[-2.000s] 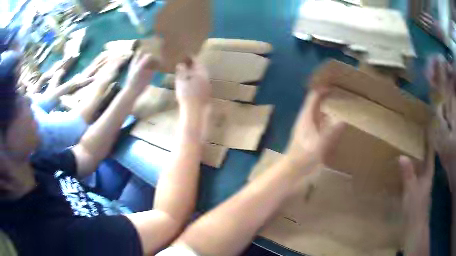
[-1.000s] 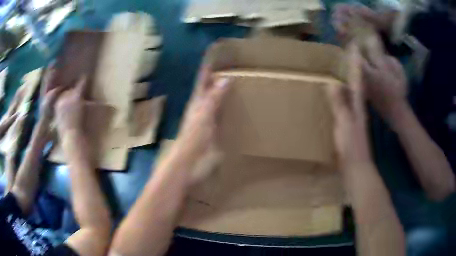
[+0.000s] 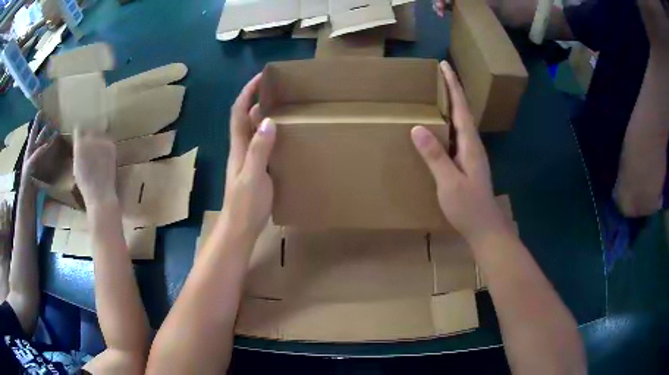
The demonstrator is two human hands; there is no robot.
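Observation:
A brown mailer box is held in front of me, its broad panel facing me and a narrow opening along its top edge, with a back panel standing above. My left hand grips its left side, thumb on the near top edge. My right hand grips its right side, thumb on the broad panel and fingers along the side. Behind and below the box, a flat box blank with dark slots lies on the table. The box hides part of it.
A closed carton stands right, behind my right hand. Pale blanks lie at the far side of the dark green table. At left a person's hands fold another box over a blank. Another person's arm is at right.
My view has turned right and steadied. The box in my hands now shows its broad panel upright towards me. A closed carton now stands at right, where another person's hands were.

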